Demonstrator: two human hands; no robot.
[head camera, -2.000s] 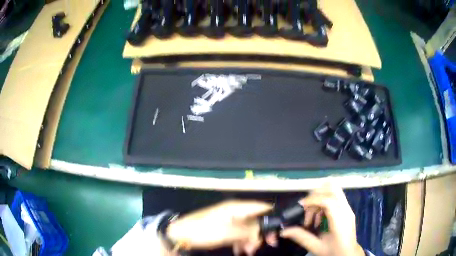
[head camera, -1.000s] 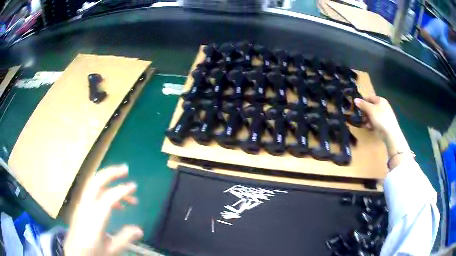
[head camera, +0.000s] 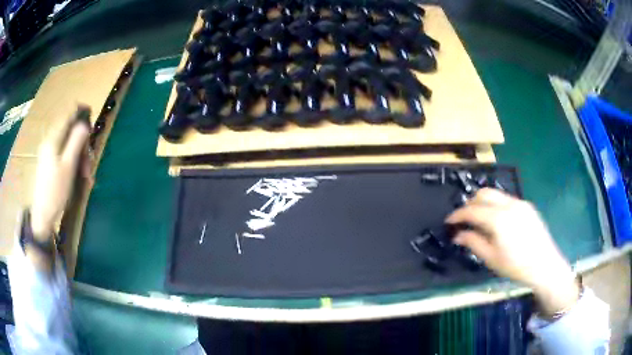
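Note:
My left hand (head camera: 61, 170), blurred, is over the left cardboard sheet with its fingers around a black body (head camera: 82, 113), whose top end shows past them. My right hand (head camera: 504, 239) reaches into the pile of small glossy black fittings (head camera: 431, 247) at the right end of the black tray (head camera: 346, 239). Its fingertips are down among the fittings, and whether they grip one is hidden. A loose heap of thin white pins (head camera: 277, 197) lies left of the tray's centre, with a few single pins beside it.
Behind the tray, rows of black bodies (head camera: 310, 104) lie on a stacked cardboard sheet (head camera: 457, 104). Another cardboard sheet (head camera: 59, 97) lies at the left. A blue bin (head camera: 601, 149) stands at the right. The pale bench edge (head camera: 277, 311) runs in front of the tray.
My right hand has moved from the right side of the body rows down to the fittings. My left hand has moved up and left onto the single body, its fingers now closed around it. The view has shifted downward.

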